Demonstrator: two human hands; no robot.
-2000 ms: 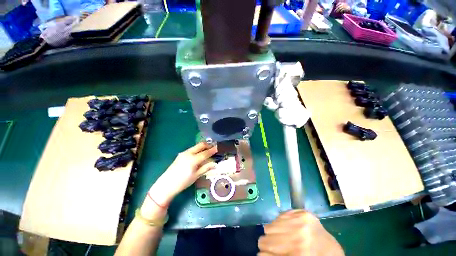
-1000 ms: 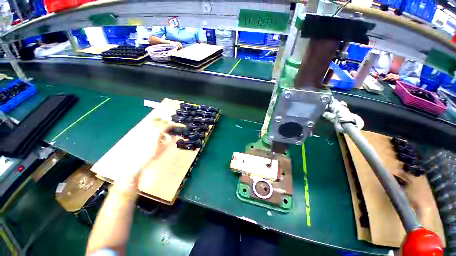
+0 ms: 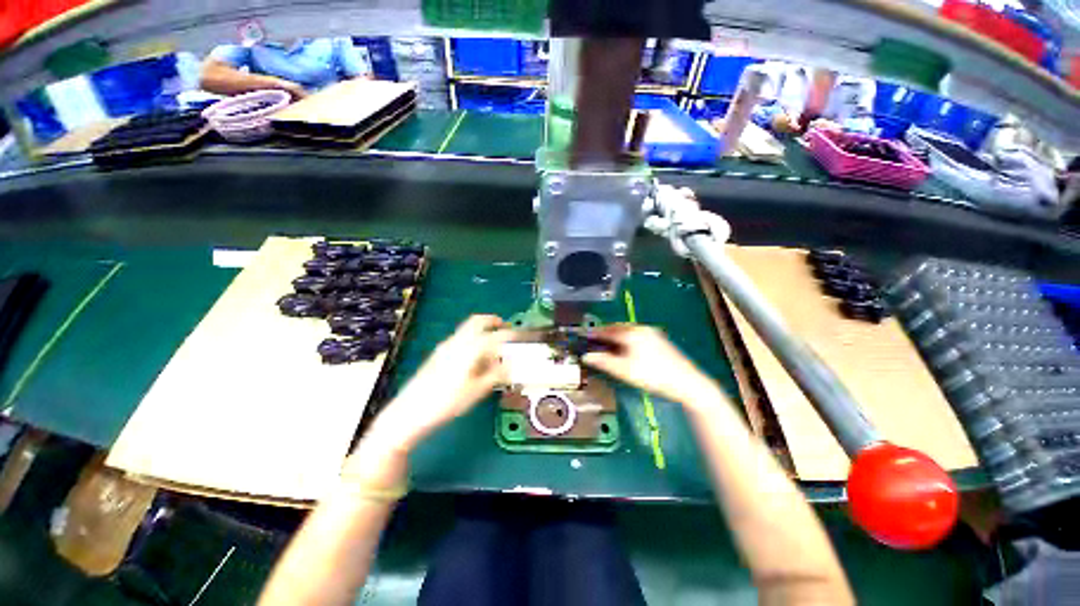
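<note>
The toggle press (image 3: 583, 231) stands in front of me, its ram just above the pale fixture (image 3: 541, 365). My left hand (image 3: 471, 358) is at the left of the fixture, its fingertips on a dark part. My right hand (image 3: 640, 359) is at the right, its fingertips on a black molded part (image 3: 571, 342) under the ram. The hands partly hide the part, and its seating is unclear. The press lever (image 3: 782, 343) slants down to the right, ending in a red knob (image 3: 902, 495) that no hand touches.
Cardboard sheets with black parts in rows lie at the left (image 3: 225, 379) and right (image 3: 817, 355). Clear ribbed trays (image 3: 989, 367) are at the far right. A dark raised rail (image 3: 296, 213) runs behind the press. Across it are people's arms and a pink basket (image 3: 867, 159).
My left hand has moved from the left cardboard to the fixture. My right hand has come to the fixture from the right cardboard. The view has turned right.
</note>
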